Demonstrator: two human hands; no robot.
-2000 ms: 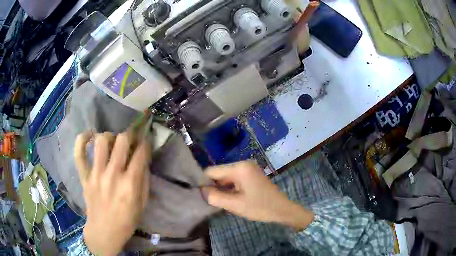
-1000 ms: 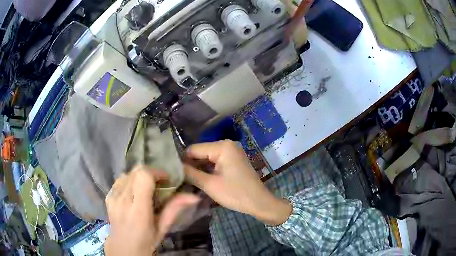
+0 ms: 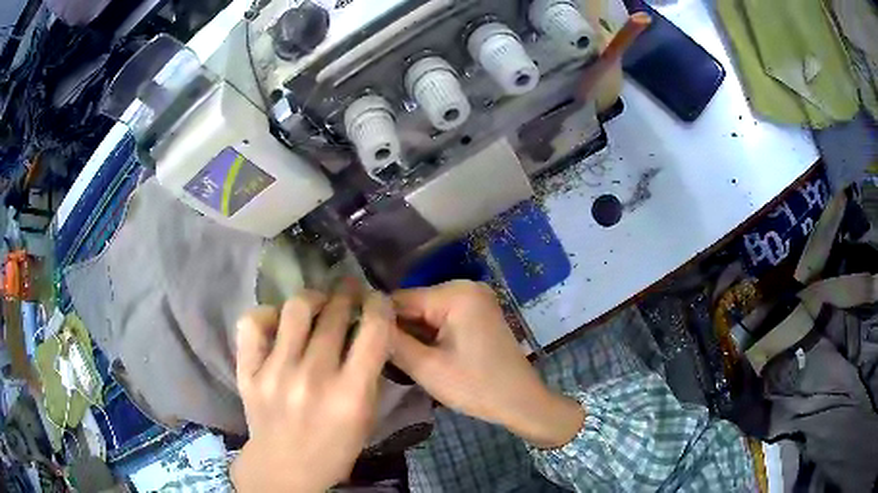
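Observation:
The grey-brown garment body [image 3: 183, 298] lies left of and below the needle area of the overlock machine [image 3: 472, 197] and hangs towards the lap. A small olive-green piece [image 3: 284, 268] shows on it just below the needle area, blurred. My left hand [image 3: 313, 371] lies over the cloth with fingers bent, gripping its edge beside my right hand. My right hand [image 3: 462, 356] pinches the cloth edge between thumb and fingers, below the presser foot area. The fingertips of both hands nearly meet. The cloth between them is mostly hidden.
A blue plate [image 3: 529, 252] with lint is at the table edge. A smartphone [image 3: 674, 69] and an orange-red handle [image 3: 626, 43] are right of the machine. Yellow-green panels [image 3: 789, 58] lie at the upper right. Grey-brown garments [image 3: 828, 385] are heaped lower right. Striped cloth [image 3: 101, 217] lies left.
My left hand has moved from the far left of the cloth to beside my right hand, its back now up. The olive piece, spread out one second ago, is largely covered.

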